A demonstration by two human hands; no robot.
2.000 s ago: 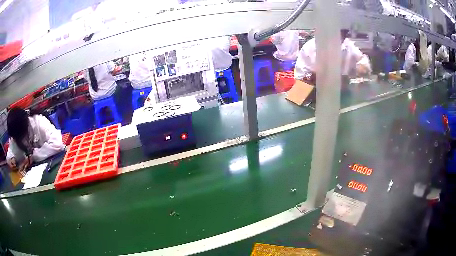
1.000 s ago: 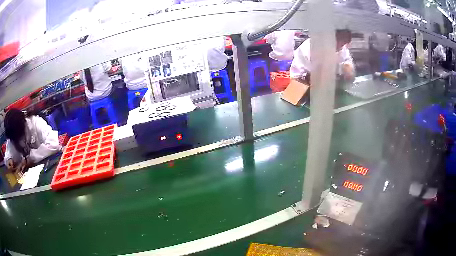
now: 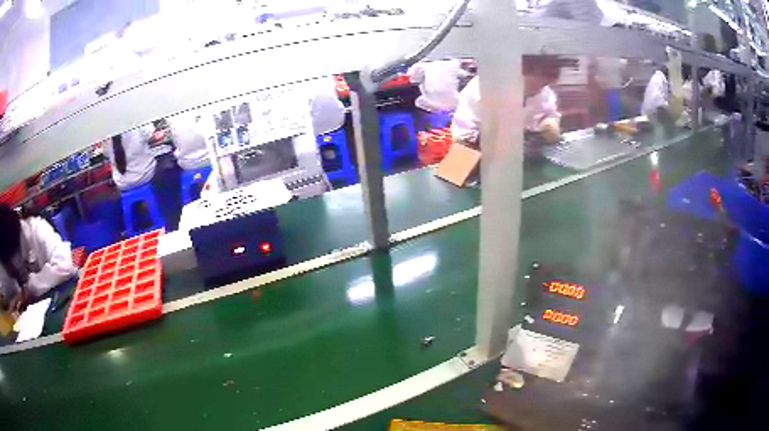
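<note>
Neither of my hands is in the picture. A gold sheet [image 3: 438,426] shows only as a thin strip at the bottom edge; the rest is cut off. Behind it to the right stands a dark unit with two rows of red digits [image 3: 563,304]. A pale label or card [image 3: 540,354] lies against its lower front, with a small whitish piece [image 3: 510,379] just below it.
A green conveyor surface [image 3: 278,353] crosses the view with pale edge rails. A grey post [image 3: 499,210] stands at its near rail. Across it are a red compartment tray [image 3: 116,286], a dark blue box [image 3: 238,244] and an open carton [image 3: 458,164]. Several people in white smocks sit beyond.
The view has turned to the right, so the scene has shifted left. Less of the gold sheet shows. A person behind the post has moved their arms; a flat clear-grey sheet now lies before them.
</note>
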